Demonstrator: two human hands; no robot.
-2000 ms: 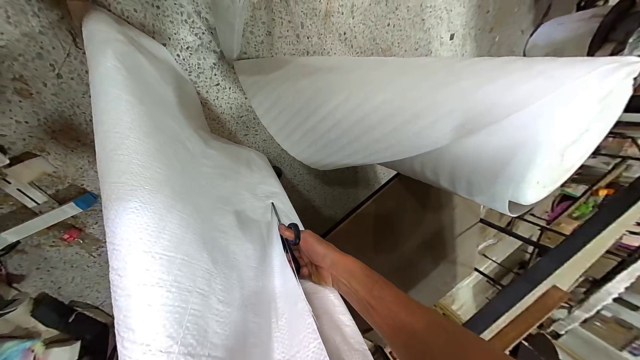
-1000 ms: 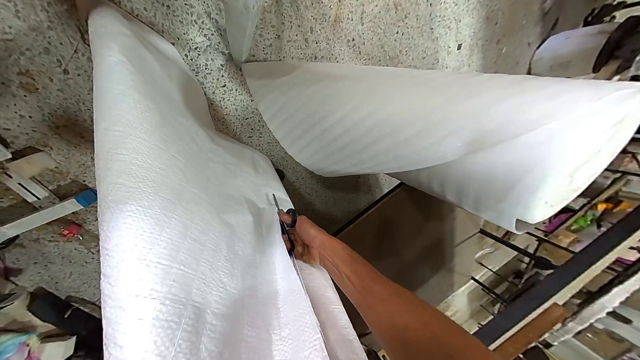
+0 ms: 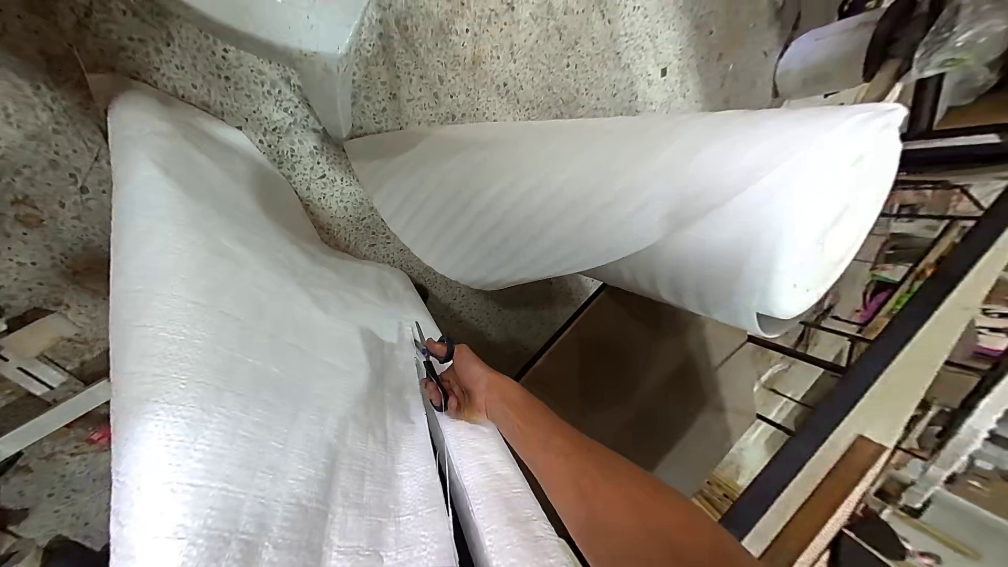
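Observation:
My right hand [image 3: 465, 382] grips dark-handled scissors [image 3: 431, 358], its thumb and fingers in the handle loops. The scissors' blades are apart at the upper end of a long slit in a white foam sheet [image 3: 260, 354]. To the right of the slit, a narrow strip of the sheet [image 3: 504, 488] runs down beneath my wrist. My left hand does not show. A large roll of white foam [image 3: 598, 205] lies above and to the right of my hand, its loose edge curling downward.
Speckled stone flooring [image 3: 504, 63] spans the top. On the right stands a metal rack [image 3: 874, 386] with mixed items, below a white cylindrical object [image 3: 827, 59]. White strips [image 3: 55, 417] and scraps lie at the left edge. A brown panel [image 3: 638, 386] is beside my forearm.
The scissor blades, closer together one second ago, are now spread apart. The view has shifted somewhat, with more of the translucent white sheet showing at the top.

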